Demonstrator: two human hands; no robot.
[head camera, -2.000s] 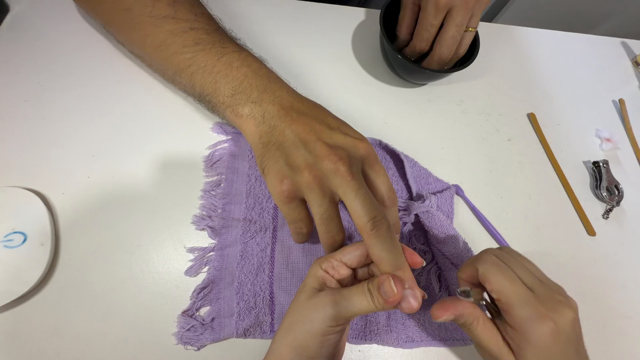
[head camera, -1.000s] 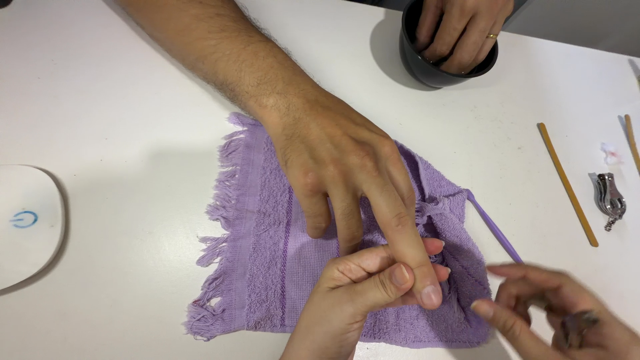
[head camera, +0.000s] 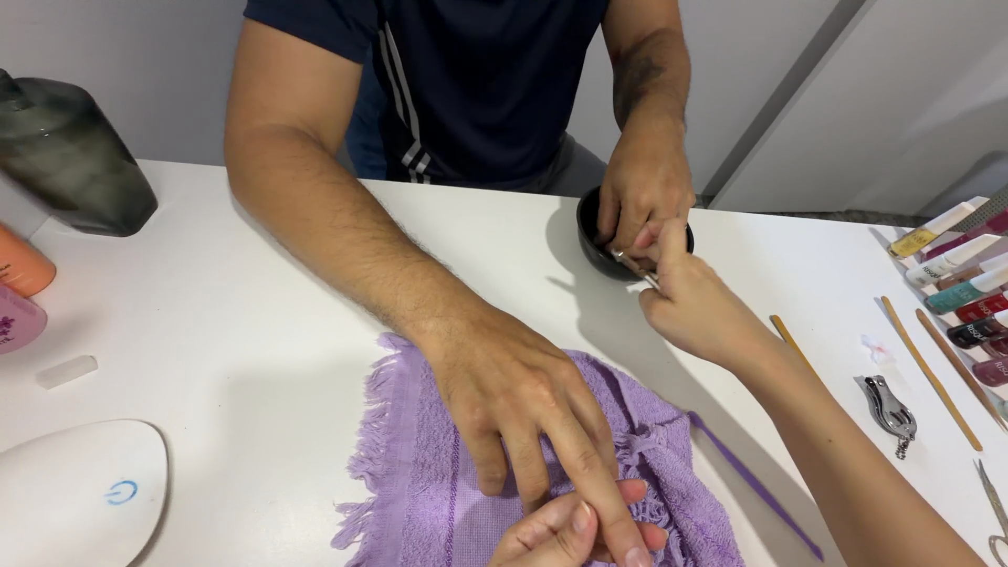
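At the bottom centre, my left hand holds one finger of the other person's hand, which rests palm down over a purple fringed towel. My right hand reaches out to a dark bowl, shut on a small metal tool, probably a cuticle nipper; its tip is at the bowl's inside. The person's other hand has its fingers in the bowl, close to my fingertips. What the bowl contains is hidden.
Nail clippers, wooden sticks, scissors and nail polish bottles lie or stand at the right. A purple stick touches the towel. At the left are a white device and a dark bottle.
My right hand has moved from beside the towel up to the bowl with the tool. My left hand still holds the person's finger. The view has tilted up.
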